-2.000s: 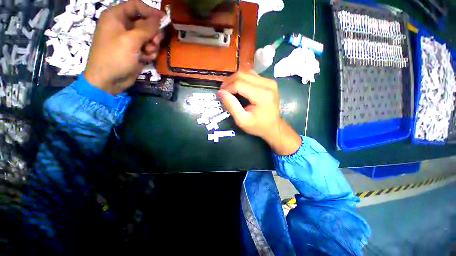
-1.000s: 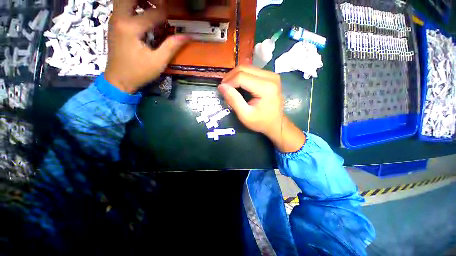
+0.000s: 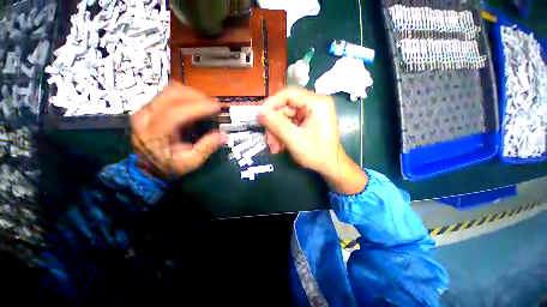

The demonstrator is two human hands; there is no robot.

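Note:
A narrow white plastic part (image 3: 245, 115) is between my hands, over the bench in front of the press. My right hand (image 3: 303, 129) pinches its right end with thumb and index finger. My left hand (image 3: 177, 129) is blurred at its left end, thumb and fingers curved apart; contact with the part is unclear. Small white cross-like pieces (image 3: 247, 150) lie in a group below the hands, one (image 3: 257, 172) apart at the front. The orange-brown fixture block (image 3: 225, 81) with its silver-white slotted nest (image 3: 222, 57) is behind the hands.
The olive-green press body (image 3: 210, 15) stands above the fixture. A loose heap of white parts (image 3: 114, 60) is left. A dropper bottle (image 3: 298, 72), crumpled tissue (image 3: 345, 78) and blue-white tube (image 3: 352, 51) lie right, then a perforated tray (image 3: 444, 108) and a blue bin (image 3: 523, 96).
My left hand has moved from the fixture down and toward my right hand. A white part now shows between the hands. The view has shifted slightly, showing more of the heap.

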